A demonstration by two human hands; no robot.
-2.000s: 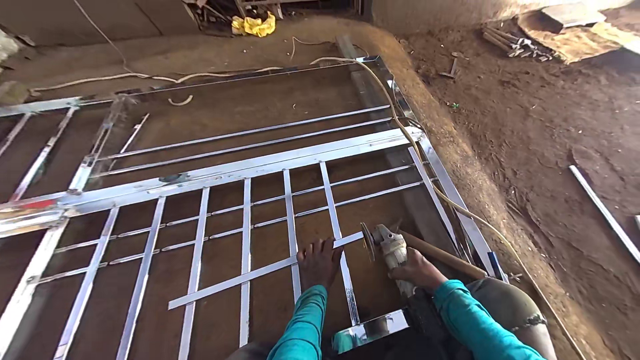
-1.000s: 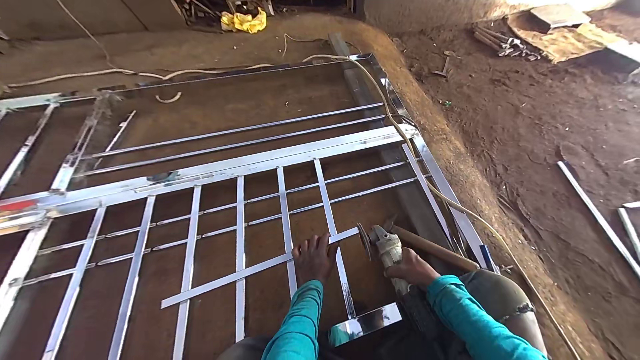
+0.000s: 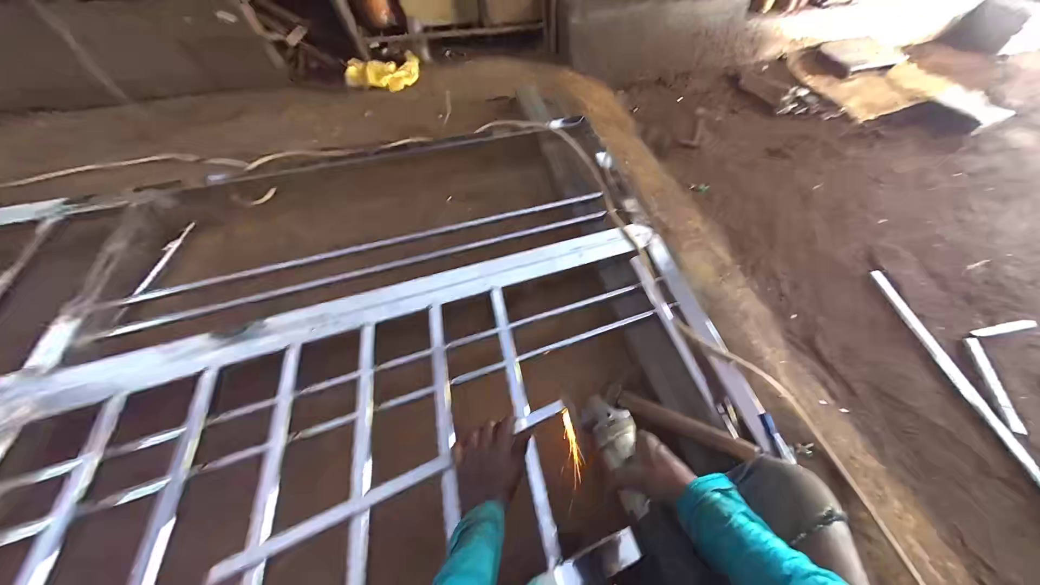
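My right hand (image 3: 654, 470) grips an angle grinder (image 3: 613, 435) by its body, just right of the loose bar's end. Orange sparks (image 3: 573, 447) fall from that end, where the grinder's disc is blurred. My left hand (image 3: 489, 463) presses on a loose flat metal bar (image 3: 325, 517), which lies slantwise across the upright bars of a welded metal grille frame (image 3: 366, 305). The bar's short end sticks out past my left fingers. A wooden handle (image 3: 691, 426) lies behind the grinder, against my knee; its head is hard to make out.
A pale power cable (image 3: 780, 386) runs over the frame's right corner and past my knee. Cut metal strips (image 3: 946, 366) lie on the dirt at right. A yellow cloth or bag (image 3: 382, 73) sits at the back near a wall. A short shiny metal piece (image 3: 597, 561) is by my legs.
Sparks now show at the bar's end; neither earlier frame shows any. My left hand stays on the bar, and my right hand keeps hold of the grinder.
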